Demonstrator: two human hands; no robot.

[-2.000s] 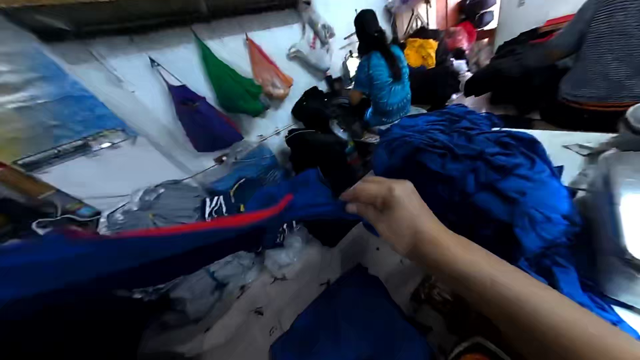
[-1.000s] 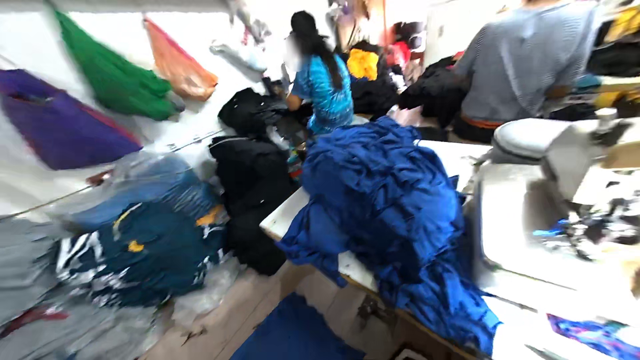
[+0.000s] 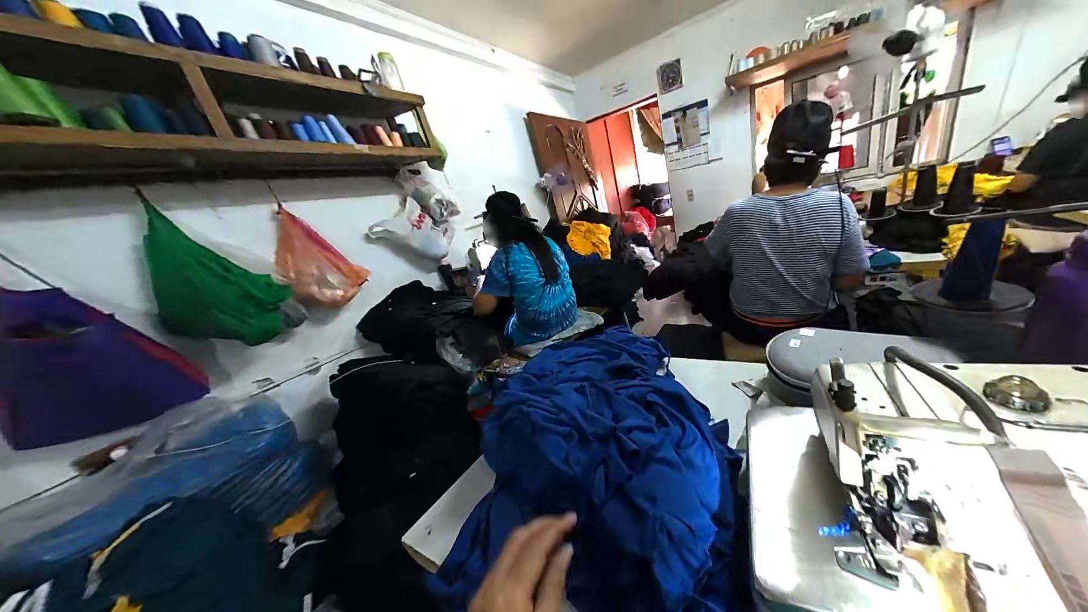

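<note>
A large heap of blue fabric [image 3: 608, 442] lies on the white table [image 3: 446, 518] and hangs over its near edge. One hand of mine [image 3: 527, 569] shows at the bottom centre, at the near side of the heap; it looks like my left hand, its fingers nearly straight and close together. Whether it touches the cloth I cannot tell. My right hand is out of view. To the right of the heap stands an industrial sewing machine [image 3: 901, 484] with its metal looper parts exposed.
Black cloth [image 3: 395, 450] and plastic-wrapped blue bundles [image 3: 255, 459] are piled at the left. A person in a turquoise shirt [image 3: 531, 280] and a person in a striped shirt [image 3: 786, 255] sit ahead. Thread cones [image 3: 195, 32] fill a wooden shelf [image 3: 297, 153]; black cones [image 3: 960, 191] stand at the right.
Two seconds ago a hand held a blue piece with a red edge at the left; that piece is out of view now. The view has turned up and right.
</note>
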